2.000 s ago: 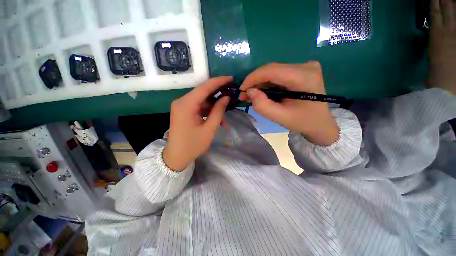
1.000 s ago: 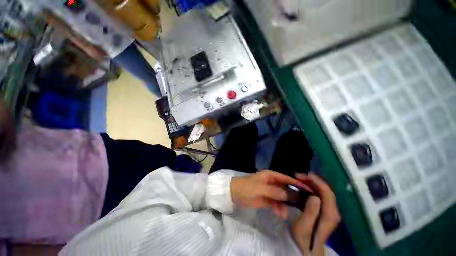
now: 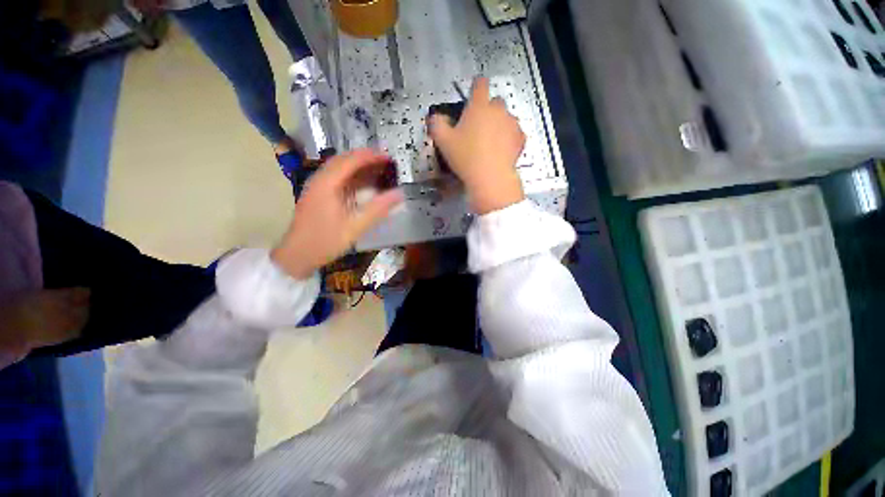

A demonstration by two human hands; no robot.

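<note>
My left hand (image 3: 330, 209) is blurred above the front left of the pale machine plate (image 3: 417, 78). It holds a small dark piece (image 3: 387, 175), seemingly a housing, between thumb and fingers. My right hand (image 3: 482, 146) is over the black press fixture (image 3: 446, 112), with thumb and fingers at it. The hand covers much of the fixture, so whether it grips a piece there cannot be told. A thin dark tip shows beside its index finger. The foam tray (image 3: 767, 199) is at the right, with several black housings (image 3: 702, 337) along its near-left column.
The orange-gold press head (image 3: 366, 15) is at the top. Stacked white trays (image 3: 631, 107) stand right of the machine. Crumpled white tissue (image 3: 383, 266) is below its front. Another person's hand (image 3: 44, 320) is at the left edge, and another person's legs (image 3: 233, 73) are at upper left.
The view has turned toward the machine. My hands, together around a dark piece near the tray a second ago, are now apart over the machine; the right one has reached the fixture.
</note>
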